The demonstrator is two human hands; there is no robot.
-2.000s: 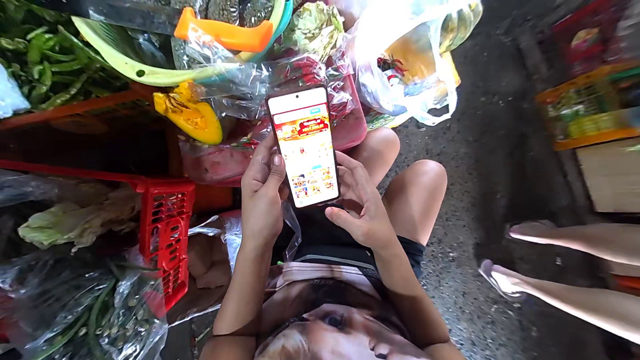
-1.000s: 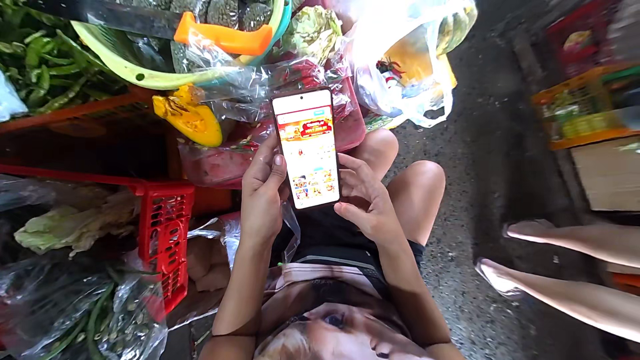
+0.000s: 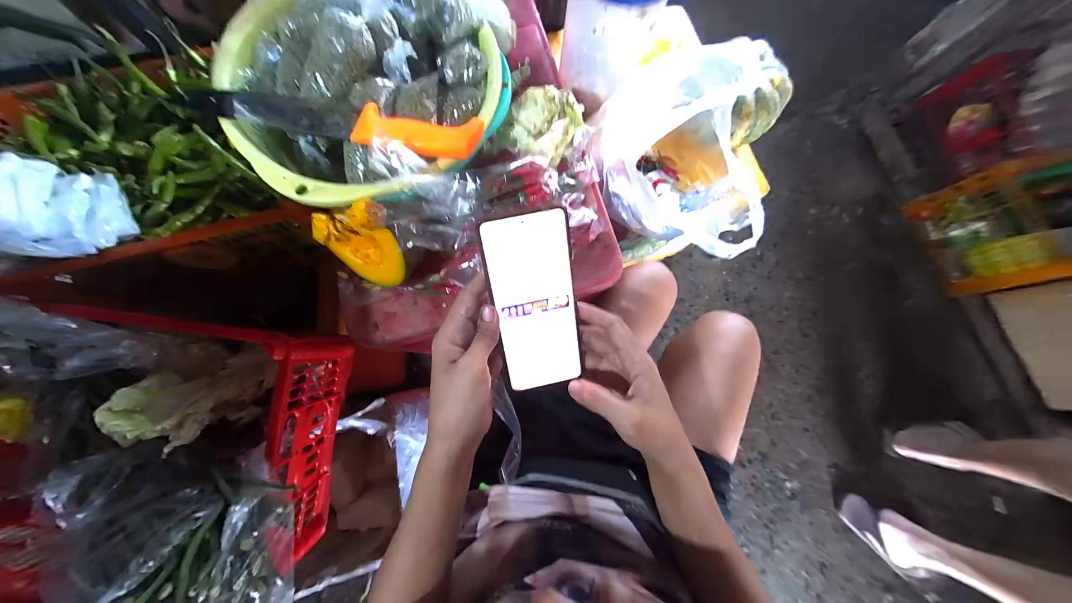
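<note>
A smartphone [image 3: 534,276] stands nearly upright in view above my lap, its screen mostly white with a small coloured band across the middle. My left hand [image 3: 469,360] grips its left edge, the thumb lying along the side. At the lower right edge of the phone is my right hand [image 3: 624,368], fingers partly spread and curled beside it, with the thumb near the bottom corner. Whether the right fingers bear on the back of the phone is hidden. Just beyond the phone lies a red chopping board or tray [image 3: 394,318] under clear plastic wrap.
A knife with an orange handle [image 3: 416,134] rests across a green basin [image 3: 280,180] of wrapped vegetables. Around it are a cut squash [image 3: 368,247], green peppers [image 3: 167,163], a lettuce [image 3: 546,126] and a white plastic bag [image 3: 653,159]. A red crate [image 3: 310,419] stands left; another person's feet [image 3: 930,444] are right.
The phone's screen has gone from a colourful page to mostly white with a narrow band. My right thumb has moved off the phone's lower edge.
</note>
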